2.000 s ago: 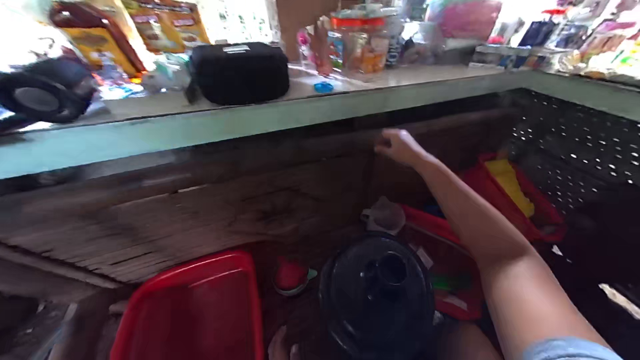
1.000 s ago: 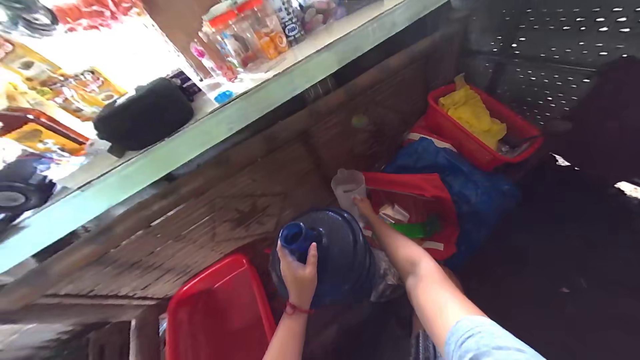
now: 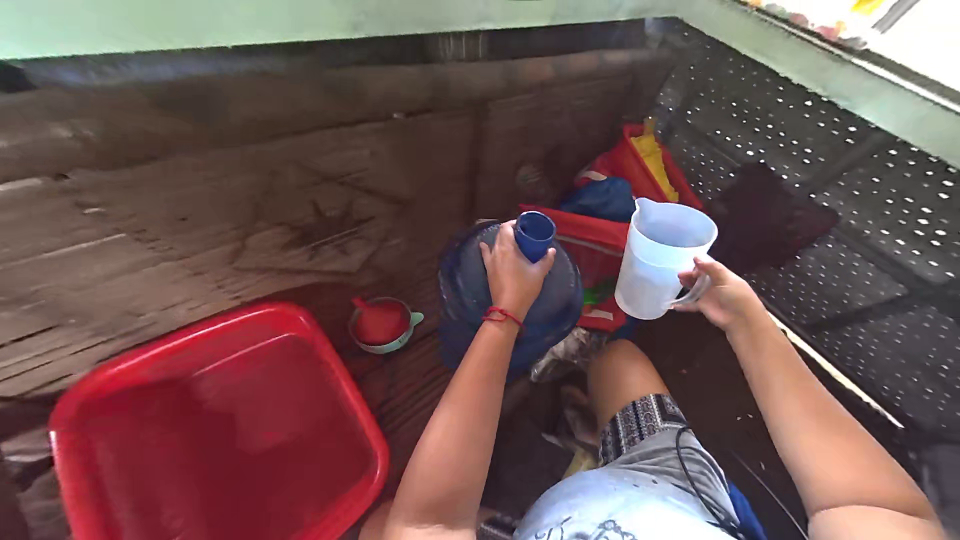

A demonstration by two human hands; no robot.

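My left hand (image 3: 516, 270) is closed around the neck of a large blue plastic water jug (image 3: 551, 300), whose round open mouth faces up. A red string bracelet circles that wrist. In my right hand (image 3: 716, 292) is the handle of a translucent plastic measuring pitcher (image 3: 651, 266), held upright just right of the jug. A faint level line shows through the pitcher's wall; whether it holds liquid I cannot tell.
A red plastic basin (image 3: 225, 442) lies at the lower left. Between it and the jug are a small light-green strainer or bowl (image 3: 384, 346) and a red scoop-like thing (image 3: 380, 321). Red containers (image 3: 592, 255) with yellow cloth (image 3: 655, 166) stand behind. A pale-green ledge (image 3: 315, 19) runs above.
My right hand has lifted the pitcher from beside the red container and moved it right of the jug. My left hand stays at the jug's neck. The view has turned.
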